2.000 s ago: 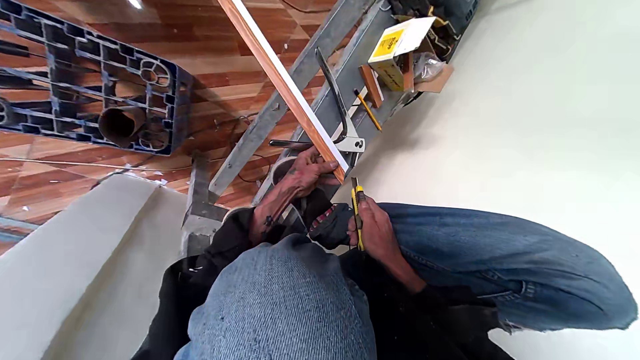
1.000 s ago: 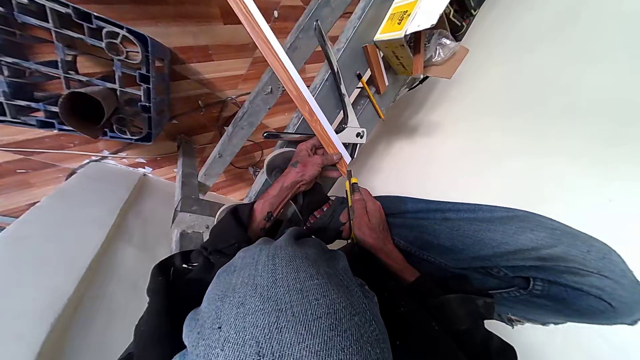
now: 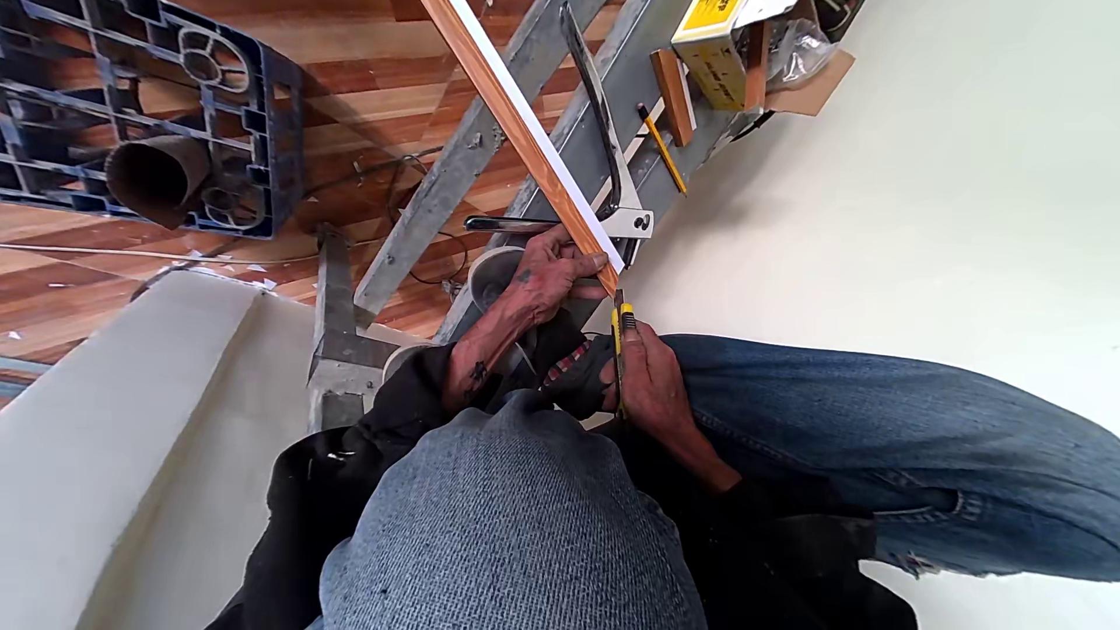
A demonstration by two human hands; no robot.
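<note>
My left hand point(image 3: 551, 276) grips the near end of a long, narrow wood-grain trim strip point(image 3: 534, 157) with a white side. The strip slants up to the top edge. My right hand point(image 3: 652, 376) is closed around a yellow and black snap-off utility knife point(image 3: 622, 337), its blade pointing up at the strip's end. Whether the blade touches the strip cannot be told. Just beyond my left hand, a hand trim cutter with long black handles point(image 3: 628, 222) lies on the grey ladder-like metal frame, partly behind the strip. A yellow pencil point(image 3: 662, 149) rests farther up the frame.
A yellow and white cardboard box point(image 3: 713, 66) holds a plastic bag, with a wood-grain offcut point(image 3: 674, 96) beside it. A blue plastic crate point(image 3: 284, 140) with a brown tube point(image 3: 157, 175) stands at upper left on the wood-patterned floor point(image 3: 367, 79). A pale wall point(image 3: 945, 192) lies right.
My right hand has brought the knife a little away from the strip's end, which it overlapped a second ago. My left hand keeps its hold on the strip.
</note>
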